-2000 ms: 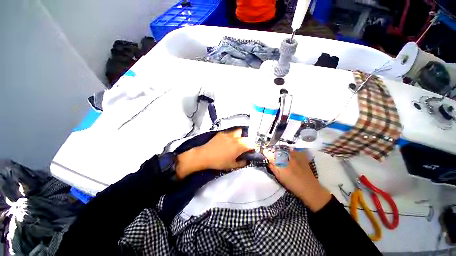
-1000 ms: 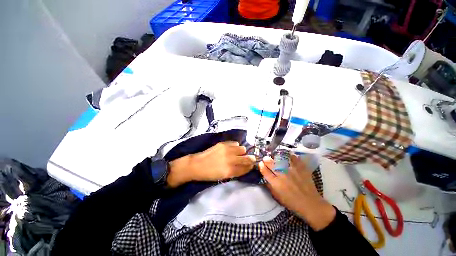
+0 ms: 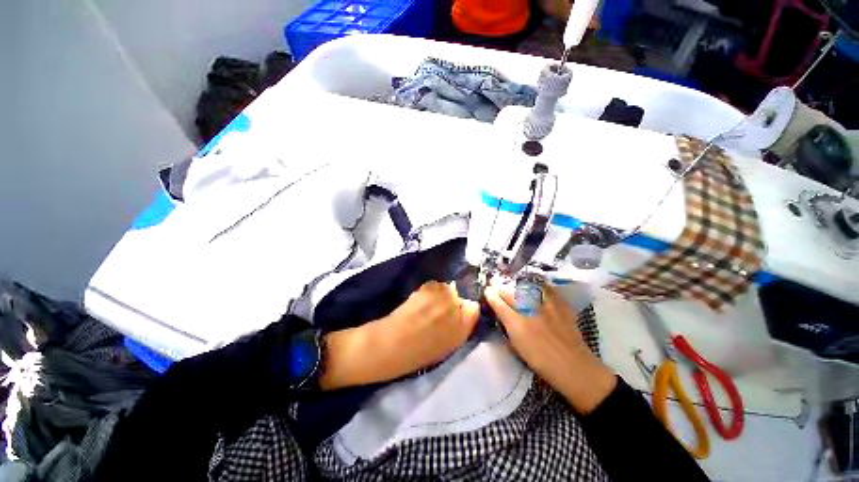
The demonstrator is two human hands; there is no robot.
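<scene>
The dark navy lining [image 3: 363,299] lies curved under the machine head. My left hand [image 3: 431,325] has curled fingers closed on its edge just left of the presser foot [image 3: 486,268]. My right hand [image 3: 542,329] lies beside the foot, its fingertips on the fabric close to my left fingers; the machine head partly covers it. A white inner layer [image 3: 452,400] with a dark stitch line spreads below my hands. The black-and-white checked shell fabric [image 3: 527,442] is bunched toward my lap. The exact spot under the needle is too small and bright to read.
Scissors [image 3: 705,388] with orange-yellow and red loops lie on the table at right. A brown-and-cream plaid scrap [image 3: 721,226] hangs over the machine head. Grey-blue fabric [image 3: 461,87] sits in the tray behind. Dark fabric heaps [image 3: 66,395] are at left, with a blue crate [image 3: 344,24] behind.
My left hand has shifted slightly down, its fingers more curled, and more navy lining shows above it. The white layer below is creased and tilted differently. My right hand stays by the foot.
</scene>
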